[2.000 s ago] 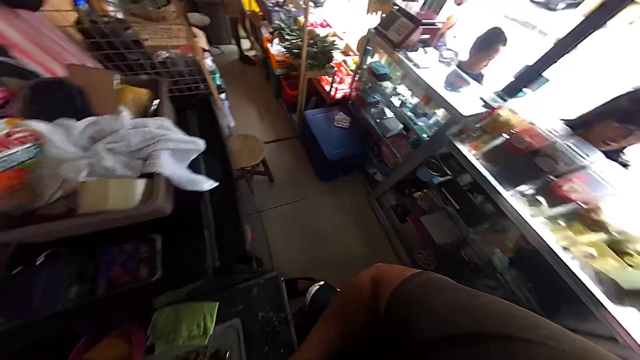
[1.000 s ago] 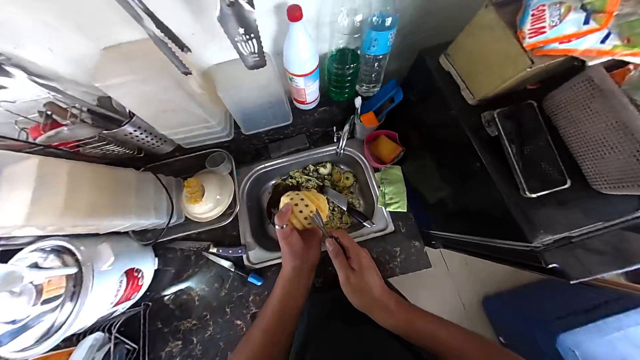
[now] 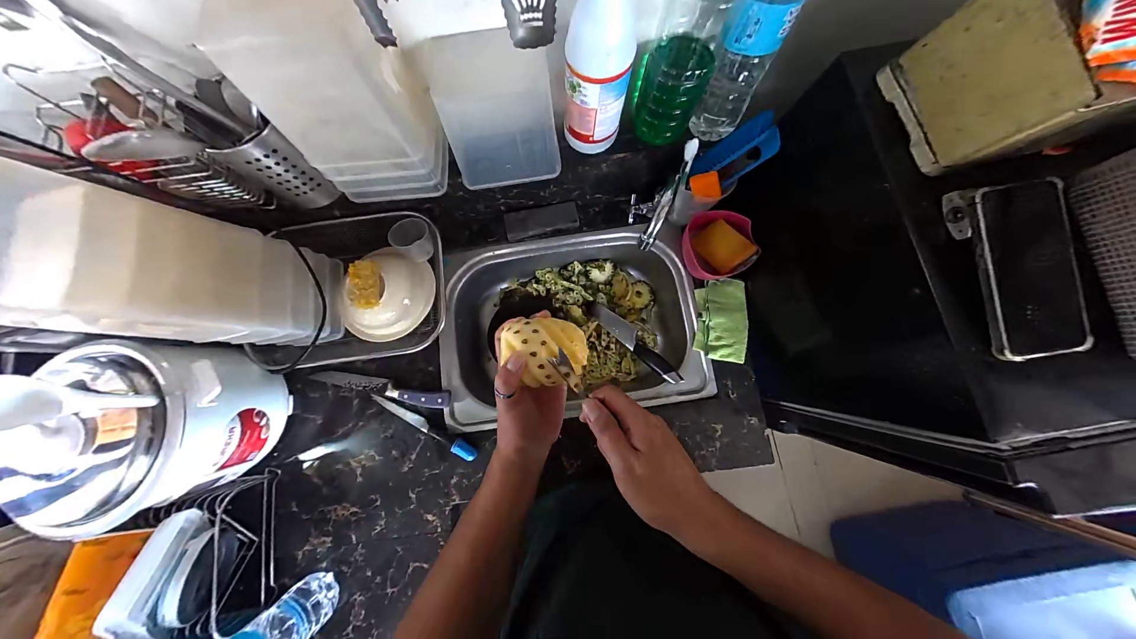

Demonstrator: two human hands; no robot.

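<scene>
My left hand [image 3: 530, 404] holds a peeled pineapple [image 3: 541, 348] with rows of brown eyes, over the near edge of a steel sink [image 3: 460, 306]. In my right hand [image 3: 626, 435] is a small metal tool [image 3: 565, 366], its tip against the fruit; its exact kind cannot be told. Pineapple peelings [image 3: 612, 359] lie in the sink. A large knife [image 3: 635, 342] with a black handle rests on them, handle toward the near right corner. A dark round thing in the sink is partly hidden behind the pineapple and my left hand.
Two knives [image 3: 417, 399] lie on the counter left of the sink. Beyond them is a tray with a white lid [image 3: 399, 297]. A pink bowl [image 3: 752, 238] with a sponge and a green cloth [image 3: 723, 321] sit at the right. Bottles [image 3: 599, 80] stand behind; a faucet [image 3: 658, 213] overhangs the sink.
The view has swung from a shop aisle and display counter to the sink. Since one second ago, both hands have stayed at the pineapple over the sink.
</scene>
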